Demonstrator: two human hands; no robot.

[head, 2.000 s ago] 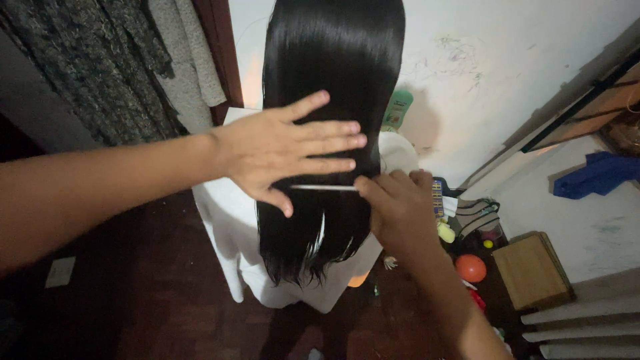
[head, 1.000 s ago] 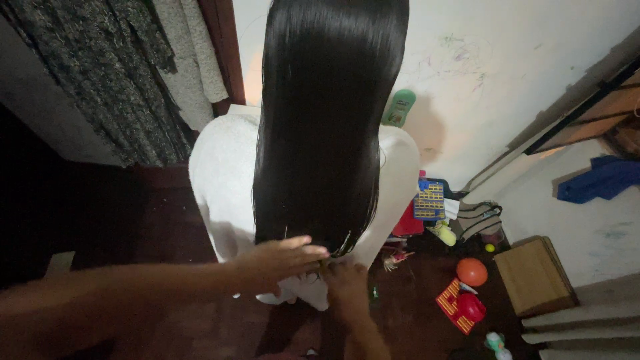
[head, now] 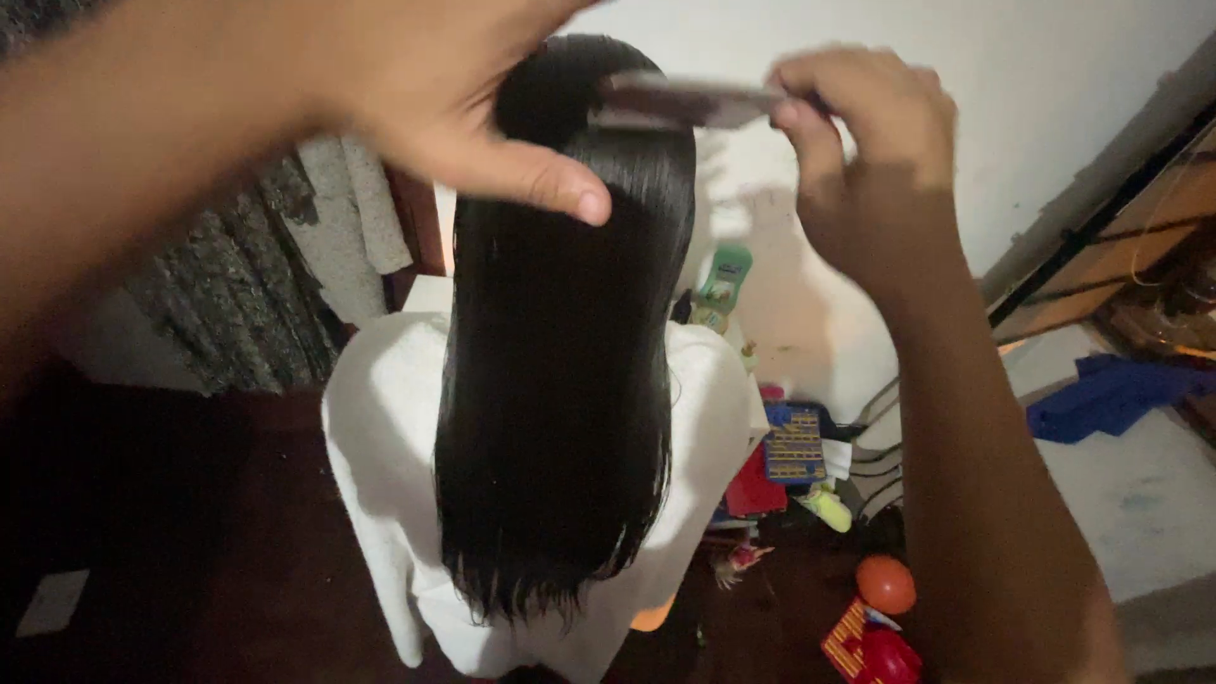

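Long, straight black hair hangs down the back of a seated person in a white top. My right hand pinches the end of a flat comb, blurred by motion, which lies across the hair near the top of the head. On the left, my left hand is spread over the upper hair, thumb pointing right; it grips nothing visible, and its fingertips run out of the frame's top.
A green bottle stands by the wall beyond the person's right side. Toys, a blue-and-yellow board and an orange ball lie at the right. Patterned fabric hangs at the left.
Both hands were at the lower ends of the hair a second ago and are now up near the head. The comb, across the lower hair two seconds ago, is now near the crown.
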